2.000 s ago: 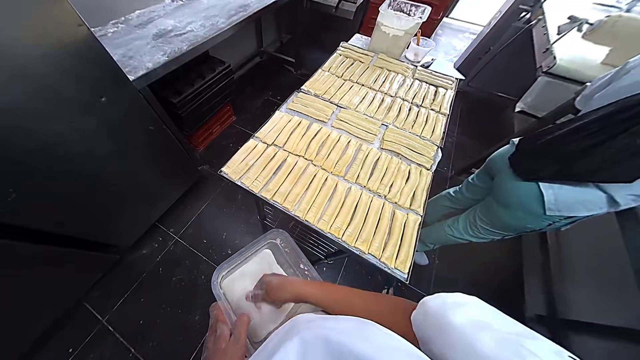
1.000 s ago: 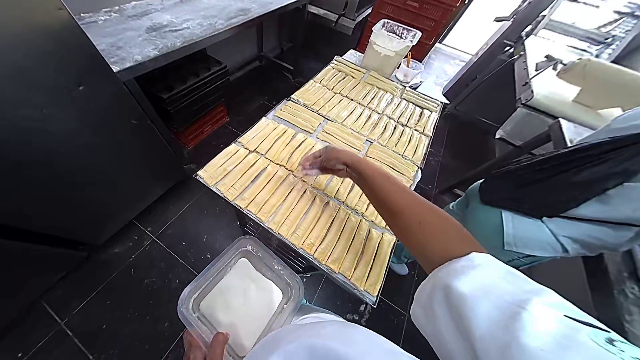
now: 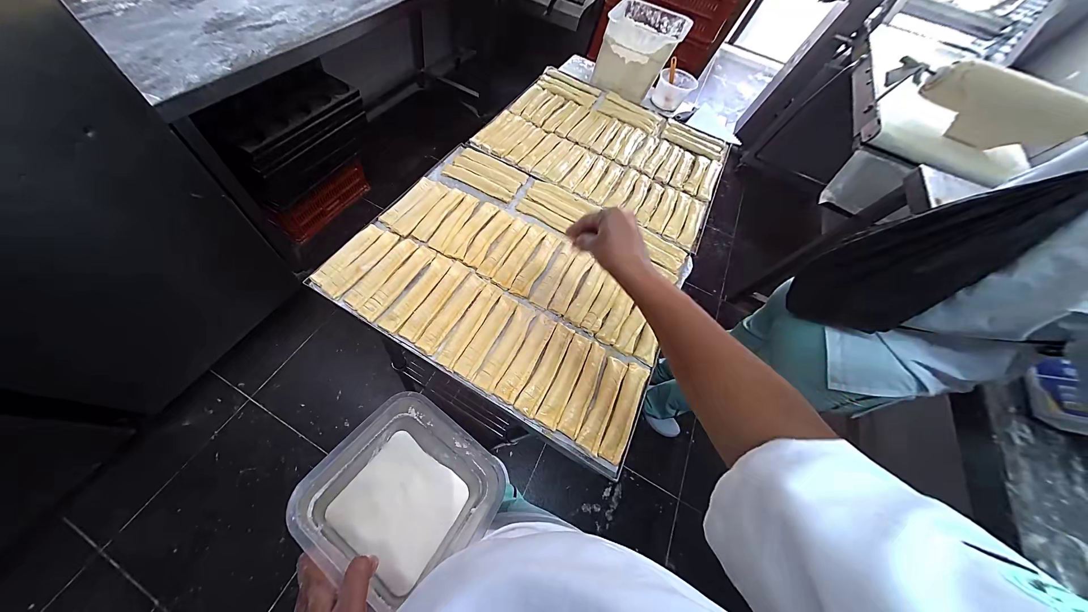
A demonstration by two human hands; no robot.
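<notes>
My left hand (image 3: 338, 585) grips the near rim of a clear plastic container (image 3: 489, 476), which holds white powder (image 3: 399, 506) low at the front. Above the nearer tray my right hand (image 3: 608, 242) hovers with bent fingers drawn together; whether a pinch of powder is between them cannot be told. Beneath it, rows of pale dough strips (image 3: 463, 314) lie side by side on the nearer tray (image 3: 544, 438). More dough strips (image 3: 586, 166) fill a farther tray behind.
Past the trays stand a tall white-dusted tub (image 3: 633, 55) and a small plastic cup (image 3: 673, 90). A floured worktable (image 3: 229, 38) is at upper left, above dark stacked trays and a red crate (image 3: 323, 204). A co-worker (image 3: 867, 340) stands close at the right, beside machinery with a dough sheet (image 3: 1003, 102).
My right hand has left the container and gone out over the dough strips; since one second ago it has shifted toward the farther right part of the nearer tray. The container stays in my left hand.
</notes>
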